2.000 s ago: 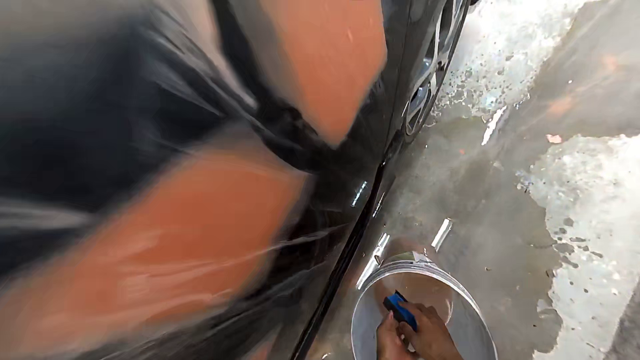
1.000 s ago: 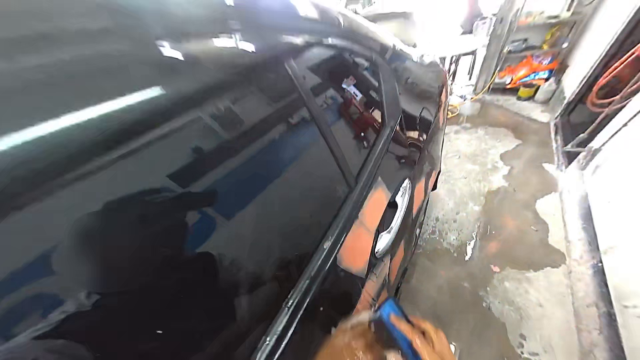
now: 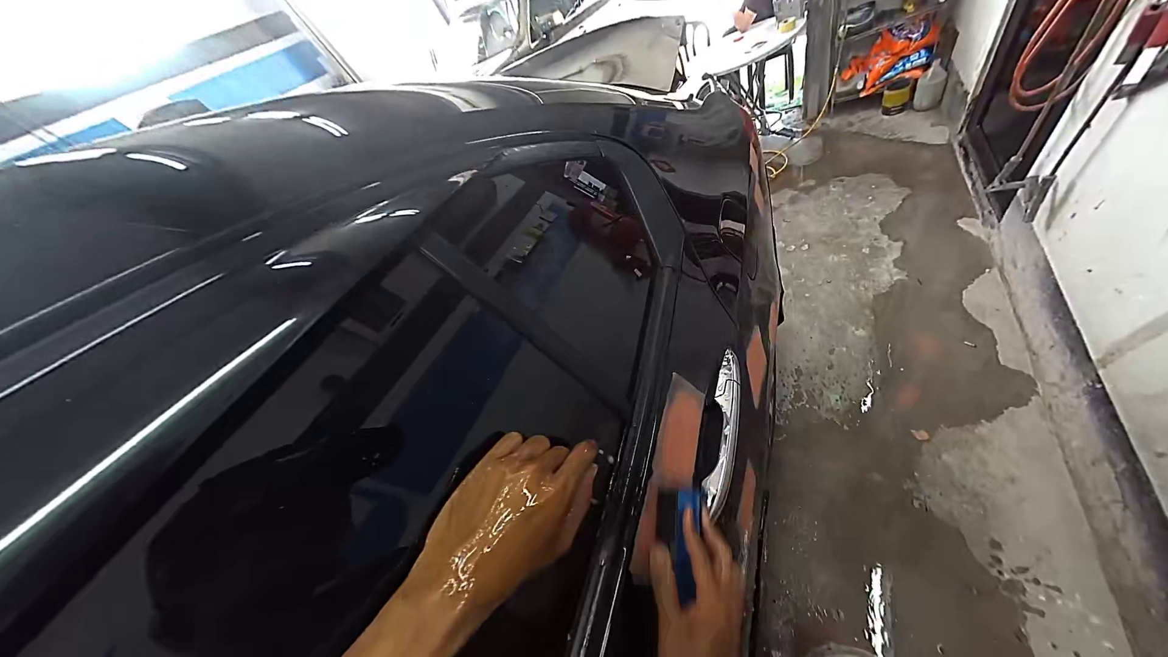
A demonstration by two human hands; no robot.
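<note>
My left hand (image 3: 511, 511), wet on its back, rests with curled fingers against the dark side window (image 3: 493, 365) of a black car. Whether it holds anything cannot be told. In my right hand (image 3: 701, 584) is a blue sanding block (image 3: 686, 538), its dark side against the door panel just below the window trim (image 3: 630, 484). Orange-brown filler patches (image 3: 680, 433) show on the door, beside the chrome door handle (image 3: 725, 429). The right hand is slightly blurred.
Wet concrete floor (image 3: 949, 365) runs along the car's right side, bounded by a white wall (image 3: 1113, 274) with a reddish hose (image 3: 1031, 64). At the back stand a round table (image 3: 753, 47) and a shelf with an orange bag (image 3: 899, 55).
My hands were over a bucket in the oldest frame, the blue block between them. Now the block is at the door and my left hand on the window. The view has swung up.
</note>
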